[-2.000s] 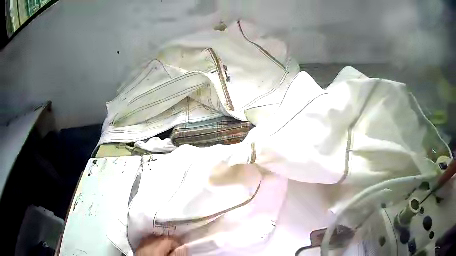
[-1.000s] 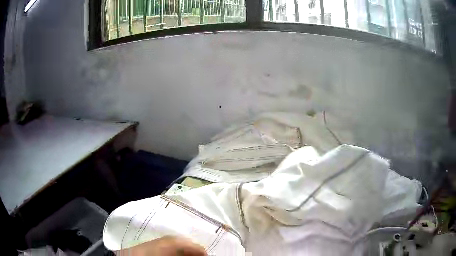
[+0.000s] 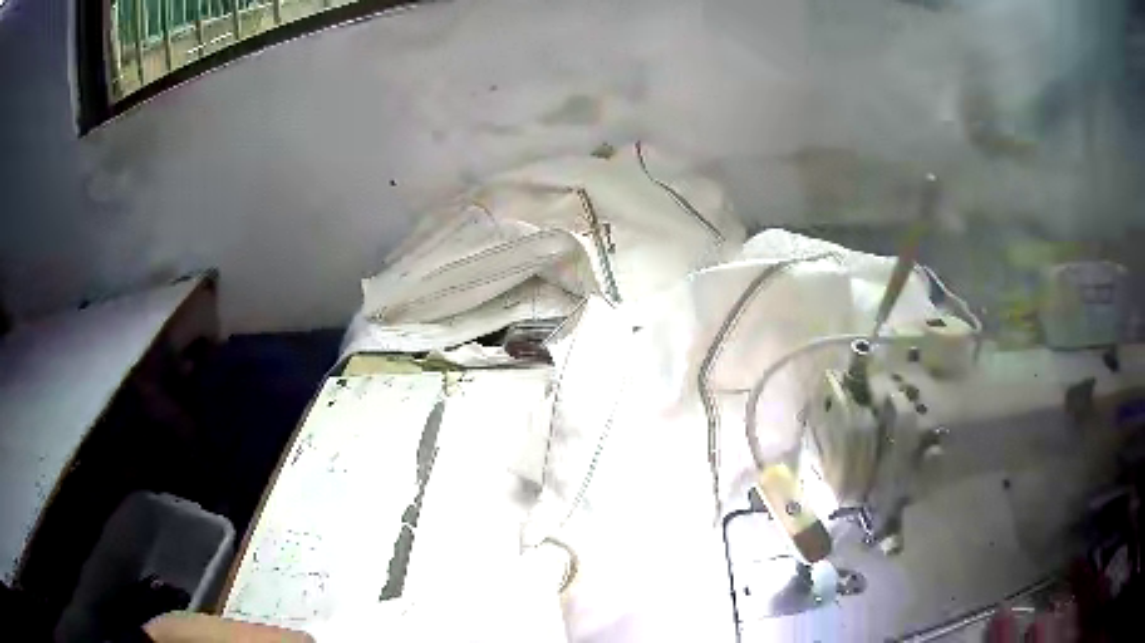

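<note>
A large white garment piece (image 3: 647,415) with dark double stitch lines lies across the machine table, running from the heap behind to the sewing machine head (image 3: 854,433). The sewing lamp's end (image 3: 794,513) hangs beside the needle area over bright, washed-out cloth. My left hand (image 3: 226,631) is cut off by the bottom edge, at the table's left front; its fingers and any hold are hidden. A blurred reddish shape at the bottom right, seemingly my right hand (image 3: 1048,618), is near the cloth's edge; its grip is unclear.
The worn white table (image 3: 345,490) has a dark gap across it. More white pieces (image 3: 483,270) are heaped behind against the wall. A grey-white plastic bin (image 3: 151,553) stands at the lower left, below another table (image 3: 88,377). A thin tool (image 3: 904,270) stands on the machine head.
The view has turned down and right, bringing the machine head and lamp into view. The cloth has moved right, uncovering the left table top. My left hand now shows further left.
</note>
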